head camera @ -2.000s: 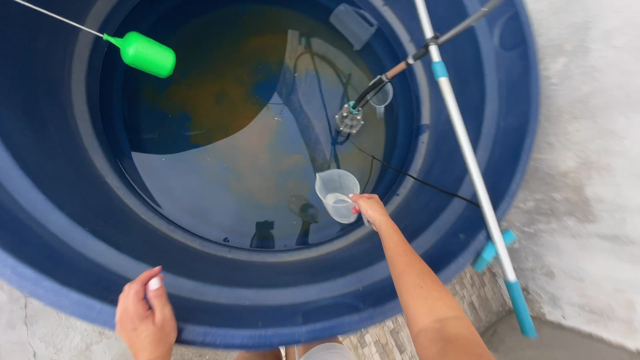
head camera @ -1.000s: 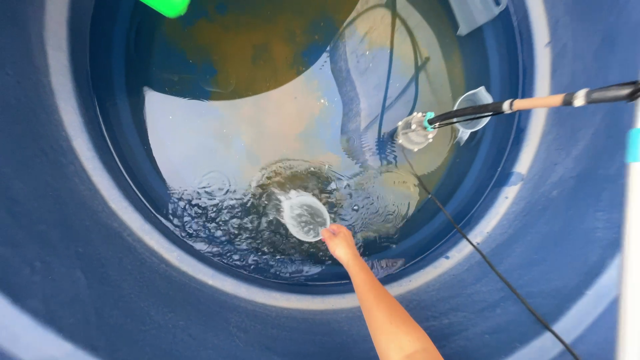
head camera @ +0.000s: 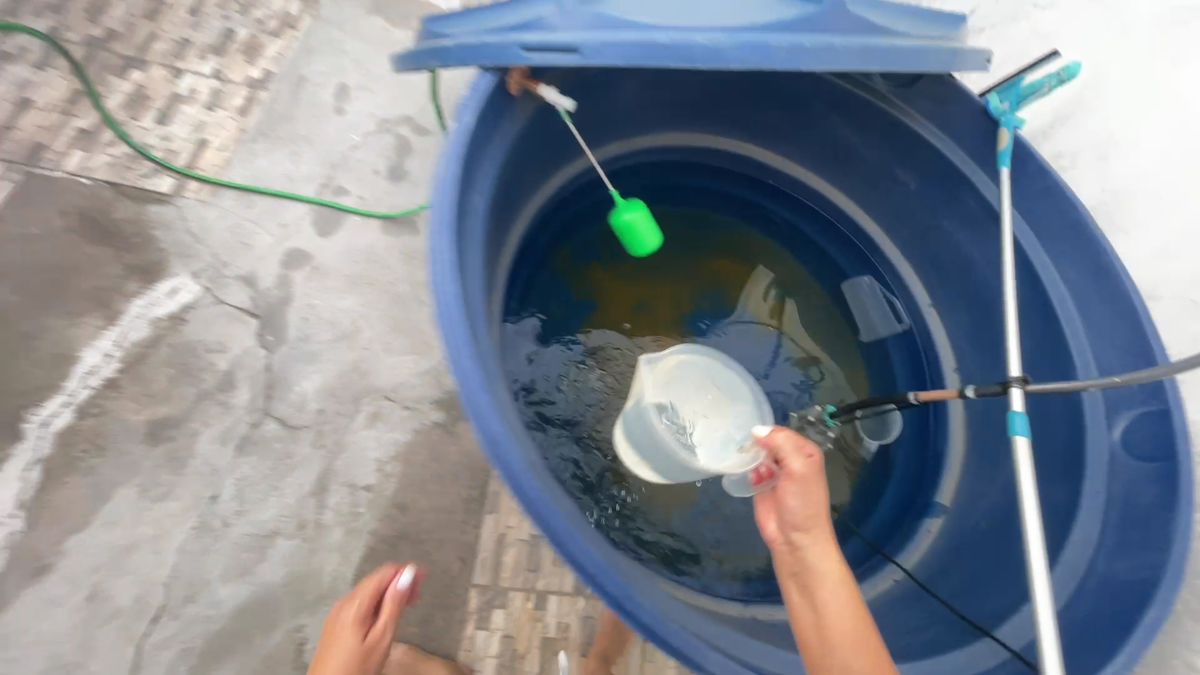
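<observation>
My right hand (head camera: 792, 487) grips the handle of a translucent plastic measuring jug (head camera: 698, 412), raised above the water with some water in it. The jug hangs inside a large blue plastic water tank (head camera: 469, 309), whose water shows brownish sediment and ripples. My left hand (head camera: 370, 609) is outside the tank's near left rim, touching nothing visible; only its thumb side shows, blurred. Further translucent jugs float in the tank, one (head camera: 874, 307) at the right side of the water and one (head camera: 879, 427) beside the pipe end.
A green float (head camera: 636, 226) hangs from a rod at the tank's inlet. A squeegee pole (head camera: 1022, 469) lies across the right side, tied to a hose (head camera: 1116, 380). A blue lid (head camera: 694, 52) stands at the far rim. A green garden hose (head camera: 253, 190) crosses the concrete floor.
The jug in my right hand was dipping into the water one second ago and is now lifted above it. My left hand, out of view then, shows again. The view has swung left and widened.
</observation>
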